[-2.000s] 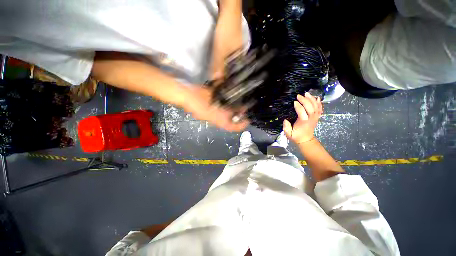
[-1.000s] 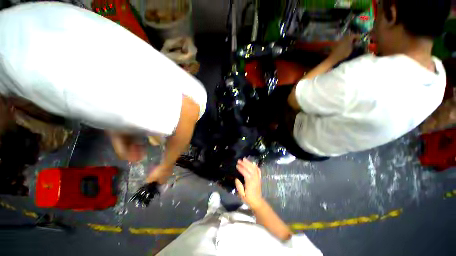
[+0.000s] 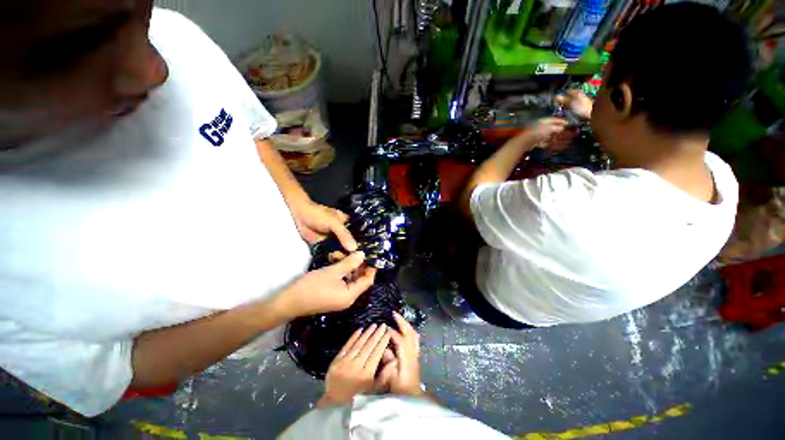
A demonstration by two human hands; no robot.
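Note:
A big glossy black cable bundle [image 3: 317,342] lies in loops at the lower centre. Its many shiny plug ends [image 3: 377,225] gather above it, at the hands of the worker on the left. My left hand [image 3: 355,363] is at the bundle's near edge, back up, fingers extended and close together. My right hand [image 3: 404,354] is right beside it, fingers bent inward, the two hands touching or overlapping. Whether either hand holds a cable cannot be told.
A worker in a white shirt [image 3: 129,223] leans in at left. Another worker [image 3: 602,241] sits at right, hands at a green and orange machine [image 3: 538,60]. A scrap bucket [image 3: 297,90] stands behind; a red stool [image 3: 757,292] is at far right.
My right hand has moved in beside my left hand, which has come into view. The left worker has turned and brought both hands to the plug ends. The view has tilted up.

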